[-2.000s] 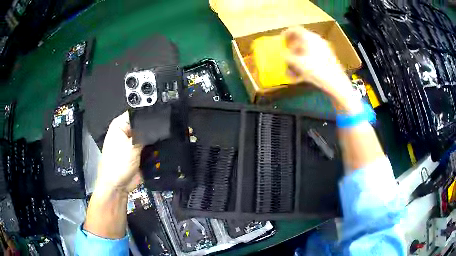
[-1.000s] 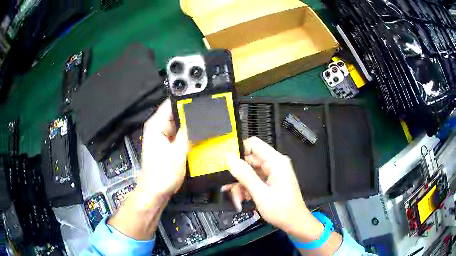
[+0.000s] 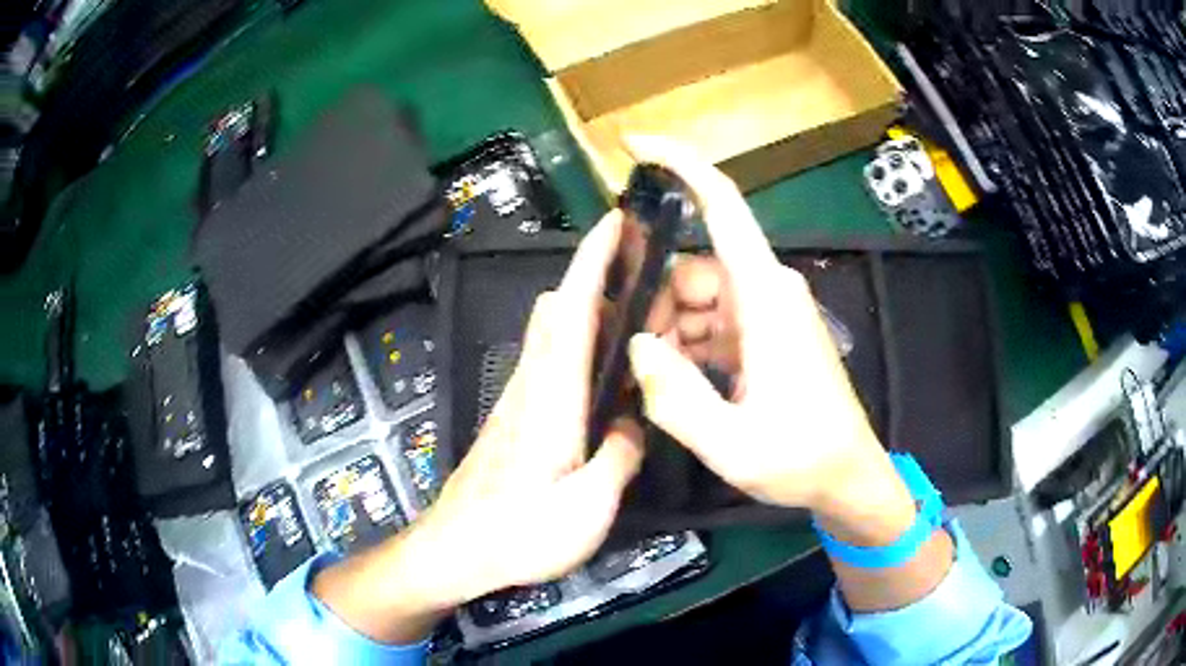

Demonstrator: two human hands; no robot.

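A black phone body (image 3: 633, 293) is turned nearly edge-on between my hands, above the wide black parts tray (image 3: 947, 377). My left hand (image 3: 540, 436) holds it along its left side, with the thumb near its lower end. My right hand (image 3: 767, 377) is around its right side, fingers curled behind and beside it. The phone's broad faces are mostly hidden, so the yellow piece is not visible. A ribbed row of small parts shows partly at the tray's left.
An open cardboard box (image 3: 728, 91) is at the back. Black foam sheets (image 3: 312, 215) lie left, partly over a pale phone tray (image 3: 267, 423). A camera-block sample (image 3: 907, 182) and stacked black trays (image 3: 1080, 143) are right. The fixture nest (image 3: 1132, 527) is lower right.
The right hand took the yellow piece from the box, and it then lay on the phone's back. The phone has since turned edge-on, with both hands now around its sides.
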